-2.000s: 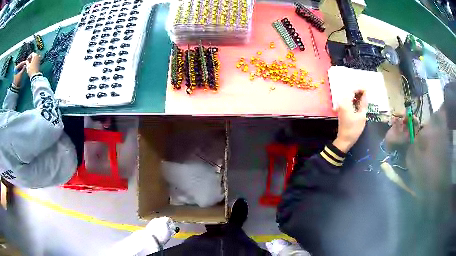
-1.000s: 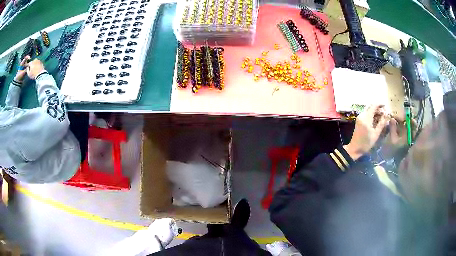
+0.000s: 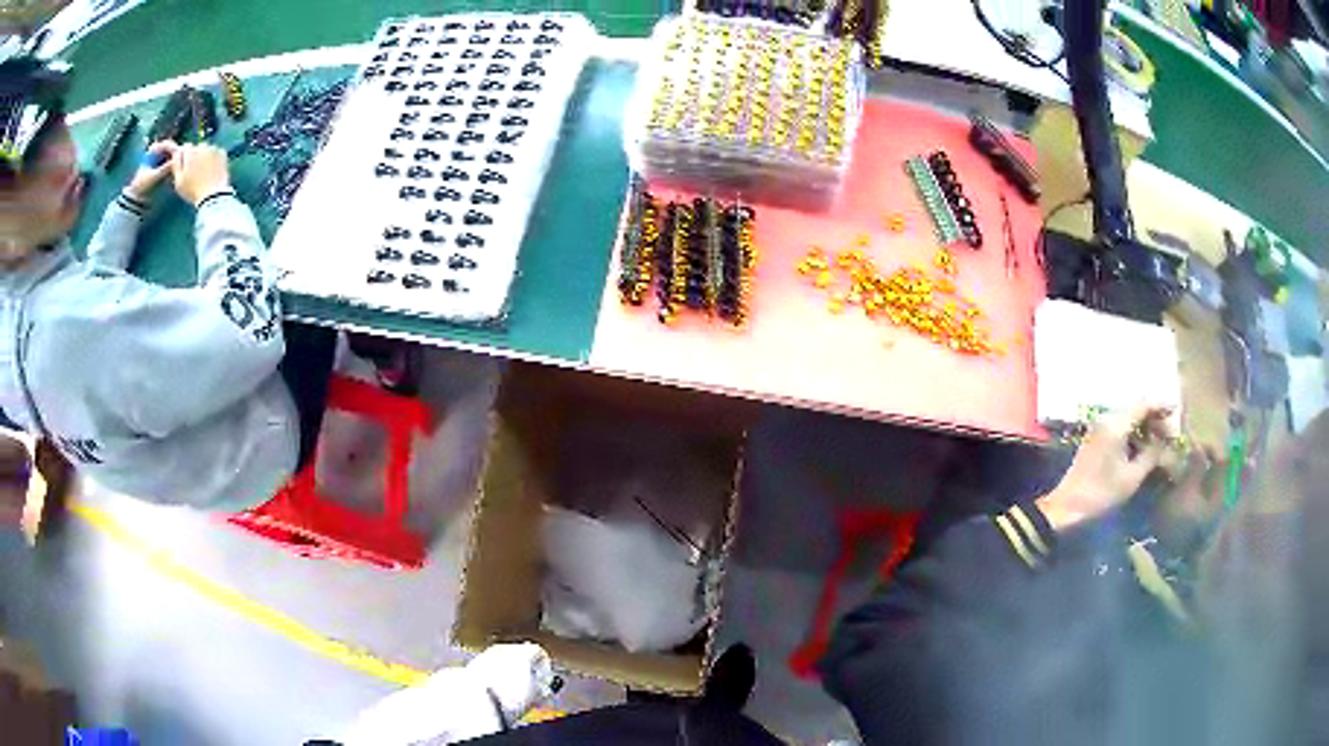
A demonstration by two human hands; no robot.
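Note:
My left hand [image 3: 513,679], in a white glove, is low in the picture, left of my dark-clothed legs. Its fingers are closed on a small glossy black earbud [image 3: 554,684], of which only the tip shows at the fingertips. The rest of the earbud is hidden by the glove. My right hand is out of the picture.
An open carton [image 3: 488,532] with white plastic bags stands under the bench. A grey-sleeved person [image 3: 161,364] sits left, a dark-sleeved person [image 3: 947,583] works right. The bench holds a white board [image 3: 328,219] of black parts, a pink mat [image 3: 831,379] and gold-yellow parts. Red stools stand below.
The view has turned, so the bench and carton sit further right and tilted. My right glove has left the bottom edge. My left hand still holds the earbud.

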